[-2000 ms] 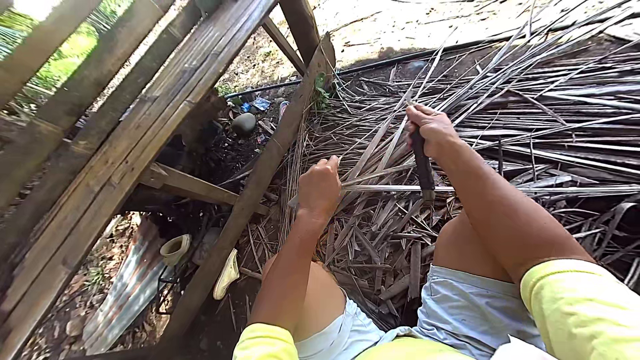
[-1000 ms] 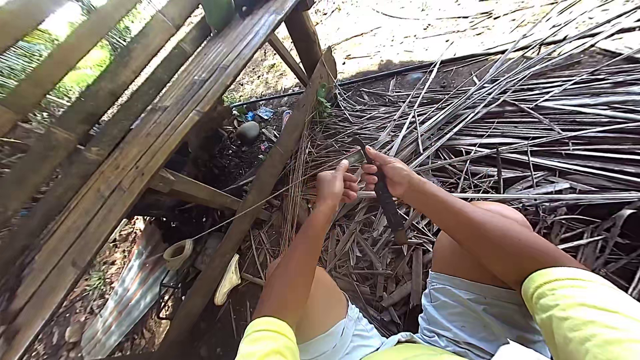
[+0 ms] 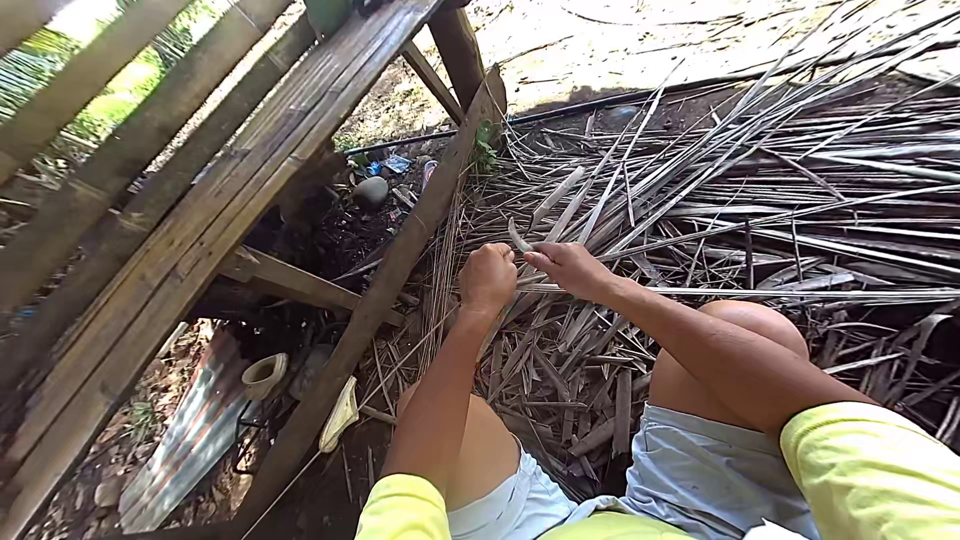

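My left hand (image 3: pixel 487 279) is closed in a fist around a thin pale strip, part of which shows beside the forearm. Just to its right, my right hand (image 3: pixel 574 268) has its fingers curled, its thumb and fingertips close to the left fist. A short curved pale piece (image 3: pixel 517 236) rises from the right fingertips. Beyond them a flat pale piece (image 3: pixel 557 196) points up and right; whether it is a blade or a piece of plant stalk, I cannot tell. The dark tool's handle is not plainly visible. Dry palm leaf stalks and strips (image 3: pixel 750 187) lie beneath and beyond both hands.
A bamboo-slat bench (image 3: pixel 225 180) with wooden supports (image 3: pixel 405 255) stands at the left. Around it are a stone (image 3: pixel 370 193), a corrugated metal sheet (image 3: pixel 187 435), a pale round container (image 3: pixel 265 375) and a yellowish object (image 3: pixel 341 414). A dark hose (image 3: pixel 577 106) crosses the ground beyond.
Two seconds ago my hands were apart, the right holding a dark-handled tool upright; one second ago they had come together. The dark tool, slanting below my right hand then, no longer shows there.
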